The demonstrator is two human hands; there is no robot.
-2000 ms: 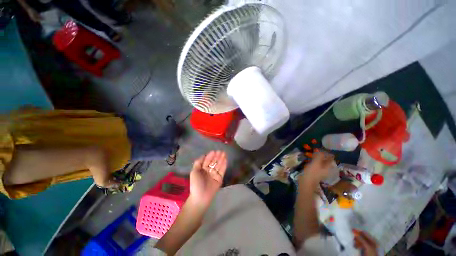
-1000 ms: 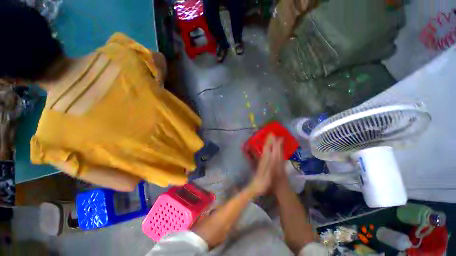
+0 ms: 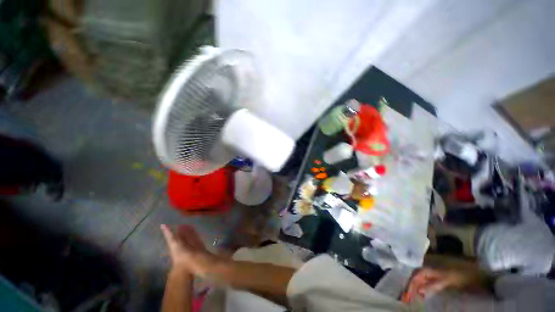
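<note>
My left hand [image 3: 174, 247] and my right hand [image 3: 198, 258] are pressed together at the lower left of centre, palms facing, fingers extended. Both are blurred, and no object shows in them; what lies between the palms is hidden. A small translucent white bottle [image 3: 338, 153] lies on the dark green table [image 3: 383, 85] to the right, away from my hands. A green bottle [image 3: 332, 120] and a red bag [image 3: 370, 131] are beside it.
A white fan [image 3: 258, 139] stands left of the table, with a red stool [image 3: 199, 191] below it. Orange and yellow small items and papers cover the table. Another person's hand [image 3: 426, 283] shows at the lower right. Cluttered goods are at the far right.
The view has swung right, bringing the table towards the middle; the person in yellow has left the view. My hands remain together, now lower left. Two seconds ago they were apart.
</note>
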